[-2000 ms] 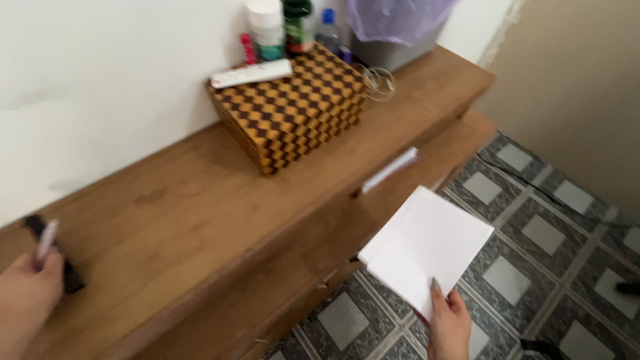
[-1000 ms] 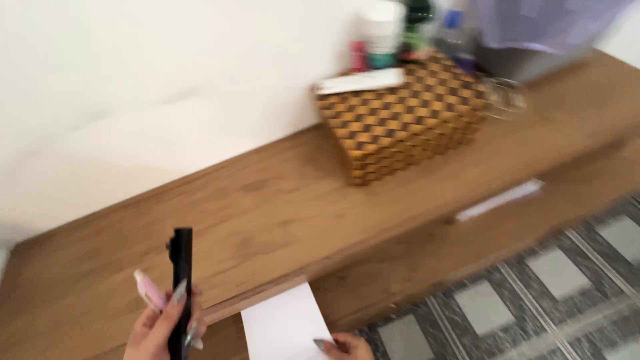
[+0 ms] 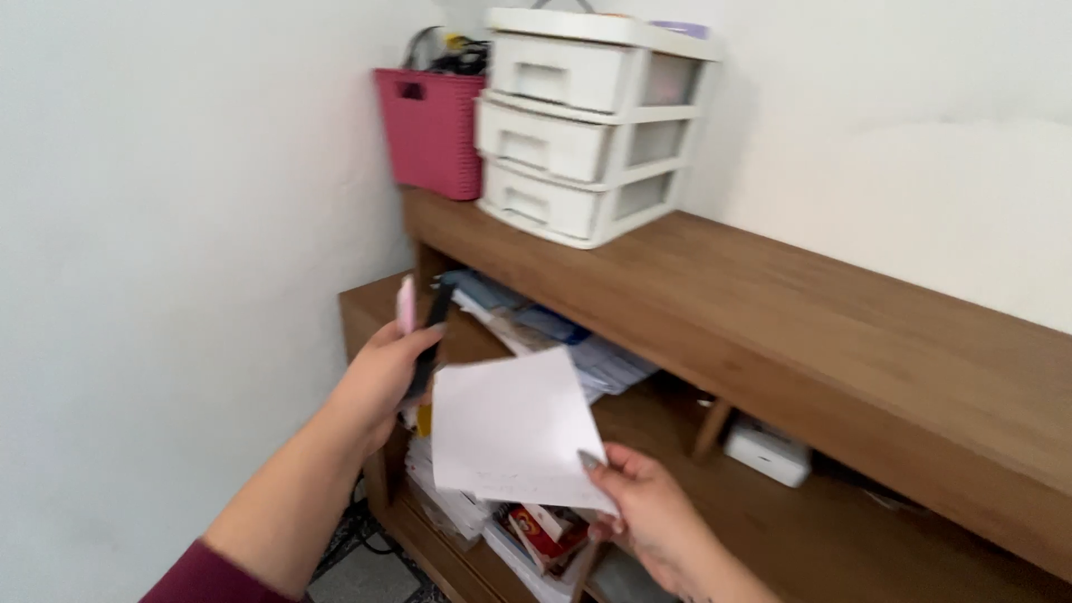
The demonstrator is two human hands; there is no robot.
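My left hand (image 3: 389, 377) is closed around a long black object (image 3: 434, 339), whose kind I cannot tell, and a pink pen-like item (image 3: 406, 303) sticks up beside it. My right hand (image 3: 641, 502) grips the lower right corner of white paper sheets (image 3: 515, 427), thumb on top. Faint writing shows near the sheets' lower edge. Both hands are in front of the wooden shelf unit (image 3: 754, 335), with the paper close to my left hand and partly hiding the shelves behind.
A white plastic drawer tower (image 3: 544, 151) and a pink basket (image 3: 431, 134) with cables stand on the top board. Papers (image 3: 603, 364) and a white box (image 3: 766, 452) lie on the shelf below. Boxes and papers (image 3: 544, 536) fill a lower compartment. A wall rises at left.
The view has swung far left to the drawer tower and basket. My left hand, near the black object on the board two seconds ago, has lifted it. The paper stays in my right hand.
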